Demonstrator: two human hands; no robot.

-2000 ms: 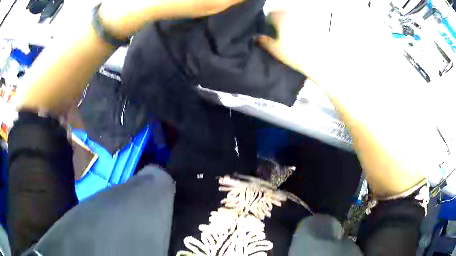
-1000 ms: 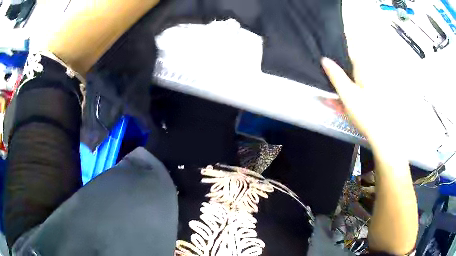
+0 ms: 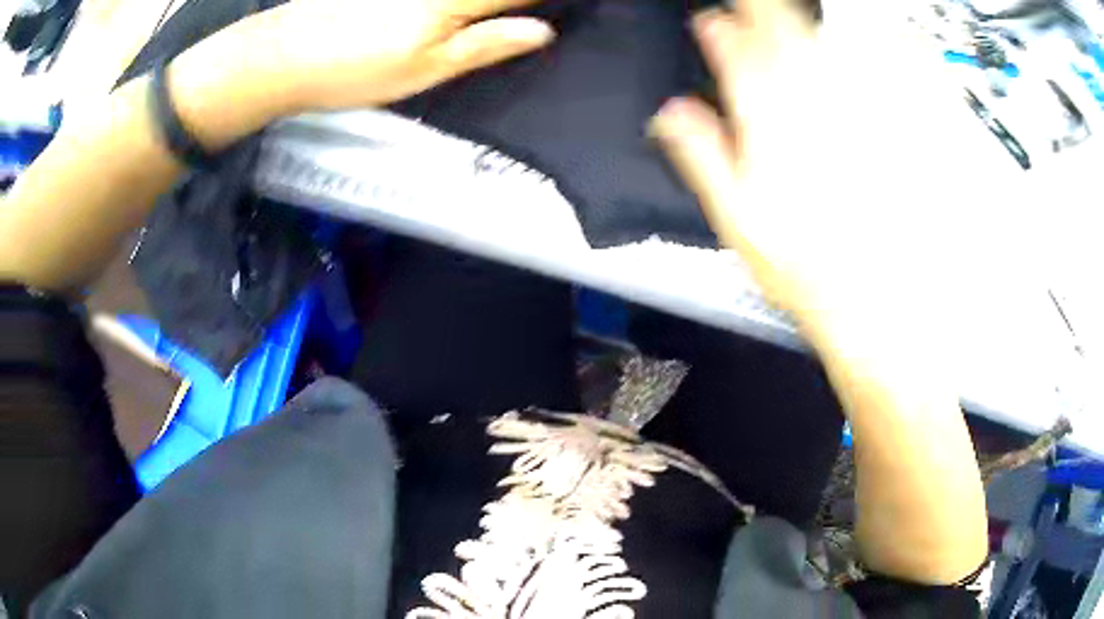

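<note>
A dark garment piece (image 3: 581, 121) lies on the white table (image 3: 484, 206) at top centre, with a thin whitish line along its lower edge. My left hand (image 3: 466, 46) rests at its upper left side, palm down, thumb apart from the other fingers. My right hand (image 3: 751, 109) is over its right side, blurred and overexposed, with thumb and fingers apart. The top of the cloth is cut off by the frame. More dark cloth (image 3: 212, 266) hangs off the table's left end below my left wrist.
A blue crate (image 3: 260, 375) with a brown piece (image 3: 145, 387) is at lower left. Thin dark tools (image 3: 999, 127) lie on the table at upper right. My lap in grey and black clothing (image 3: 242, 508) is below the table edge, with beige looped braid (image 3: 545, 520).
The dark cloth now lies lower and smaller on the table, its lower edge near the front. My left hand has come into view on it. My right hand has moved up and left.
</note>
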